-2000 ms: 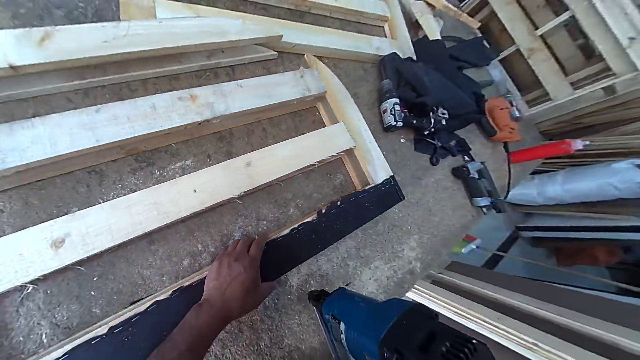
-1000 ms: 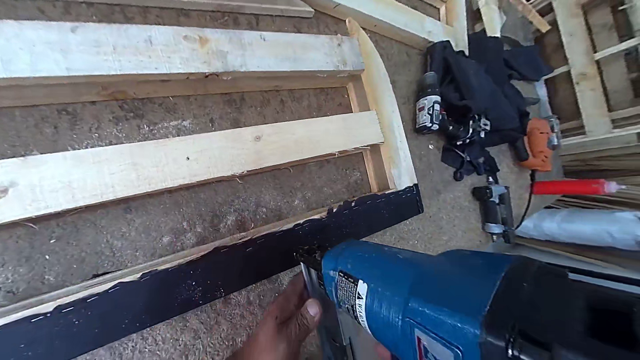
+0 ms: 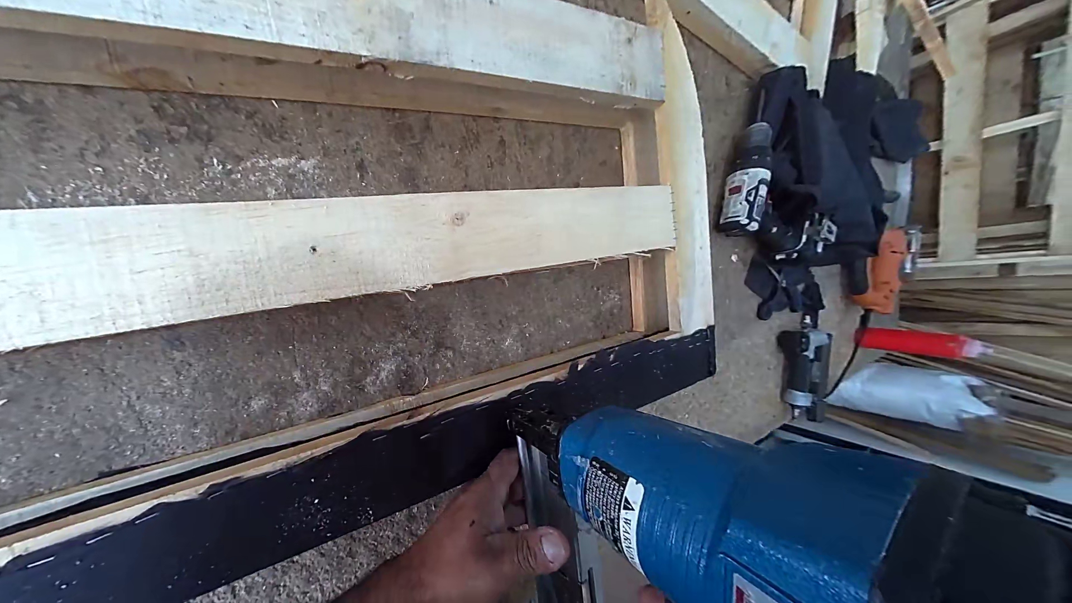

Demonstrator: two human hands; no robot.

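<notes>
A blue nail gun [image 3: 695, 486] with a black rear part reaches in from the lower right, its nose against the black fabric-covered rail [image 3: 335, 477] of a wooden frame. My left hand [image 3: 486, 536] is at the rail's near edge, beside the metal magazine [image 3: 544, 494], thumb extended; some fingers are hidden. Of my right hand [image 3: 651, 595] only a bit shows under the tool's body at the bottom edge; the rest is hidden. Lines of staples run along the fabric. A pale slat [image 3: 352, 251] lies across the frame and meets the curved end piece [image 3: 687, 193].
Beyond the frame's end lie a cordless drill [image 3: 747, 188], dark cloth [image 3: 829, 159], an orange corded tool [image 3: 883, 272], a small air tool [image 3: 806, 368], a red tube [image 3: 917, 342] and a white bag [image 3: 909, 394]. More wooden frames [image 3: 963, 142] stand at the upper right.
My left hand has gone from the top of the fabric-covered rail to its near edge. The nail gun, lower and apart two seconds ago, has come up to the rail.
</notes>
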